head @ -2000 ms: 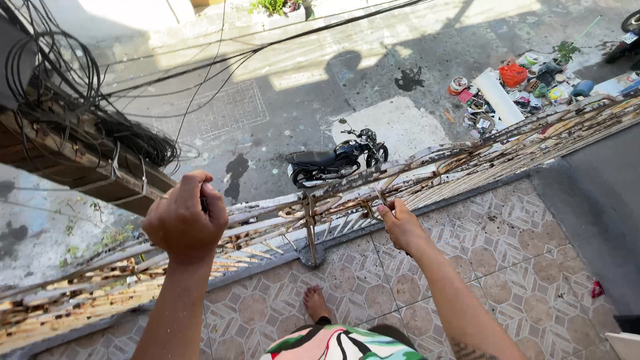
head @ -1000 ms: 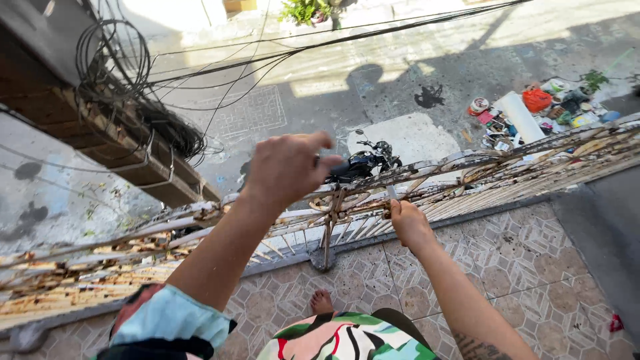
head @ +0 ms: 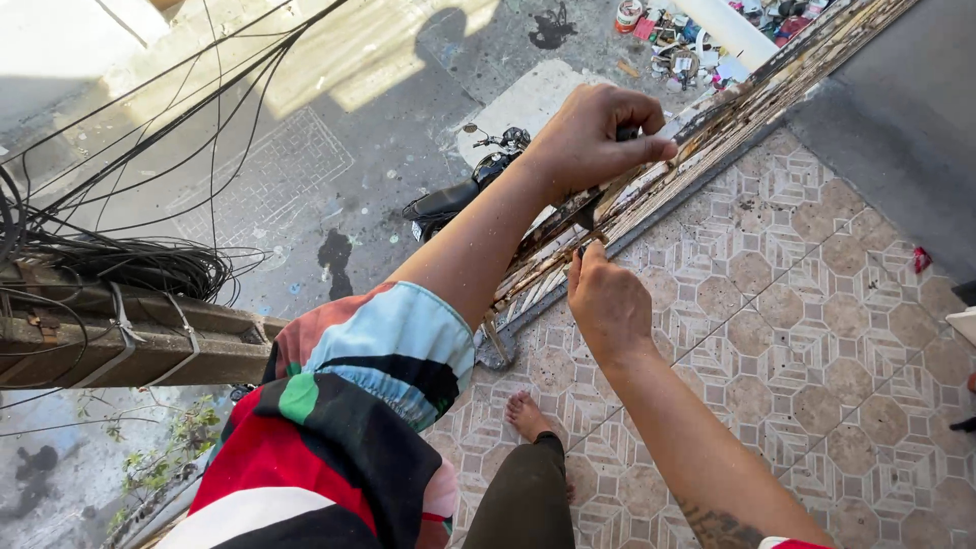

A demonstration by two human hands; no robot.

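A rusty metal balcony railing (head: 709, 122) with peeling white paint runs diagonally across the head view. My left hand (head: 602, 141) is above and beyond its top, fingers curled around a small dark handle (head: 627, 133); the rest of that object is mostly hidden. Below it, my right hand (head: 610, 297) is closed on a small dark tool whose kind I cannot tell, its thumb and forefinger against the inner side of the railing. A dark, pointed blade-like piece (head: 587, 213) shows between the two hands, touching or close to the rails; which hand's tool it belongs to is unclear.
Patterned floor tiles (head: 770, 320) lie under my bare foot (head: 526, 415), beside a grey wall (head: 900, 114). Beyond the railing are a concrete pole (head: 221, 335) with bundled cables (head: 152, 267), a parked motorcycle (head: 450, 202) on the street below, and a rubbish heap (head: 686, 57).
My left hand has moved right along the railing, from near the pole to above my right hand, which stays at the rails. The view has turned and shifted.
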